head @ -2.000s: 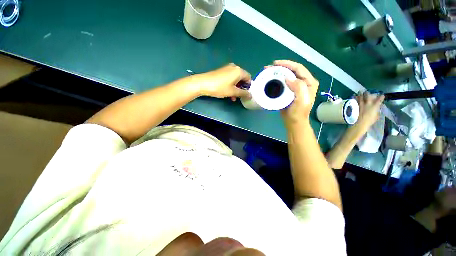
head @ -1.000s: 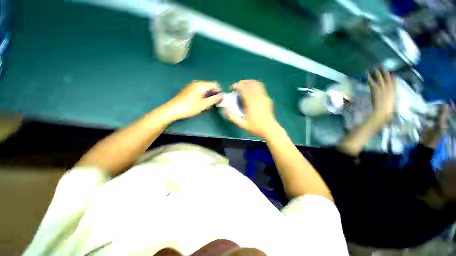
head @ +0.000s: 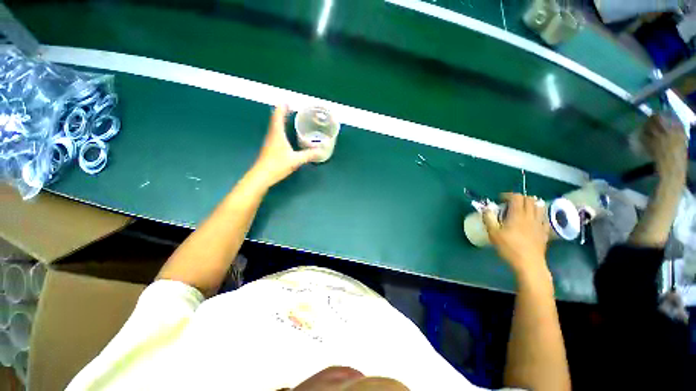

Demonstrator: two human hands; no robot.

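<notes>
A cream open housing stands on the green bench at centre, its hollow mouth showing. My left hand is at its left side, thumb at its lower edge, fingers spread beside the rim; no firm grip shows. My right hand is closed over a cream cylinder lying at the right. A white face ring with dark centre shows beyond the fingers and a cream end on the other side. My hand covers the middle, so I cannot tell whether these are one unit or two. Small wires lie by it.
A clear bag of rings, with loose rings, lies at the left. Below it is an open carton of housings. Another cream unit lies beyond my right hand. Another person's arm reaches in at the far right.
The view has shifted, bringing the ring bag and carton in at left. My hands, together earlier on a white-faced unit, are now apart: left at the standing housing, right over the lying unit.
</notes>
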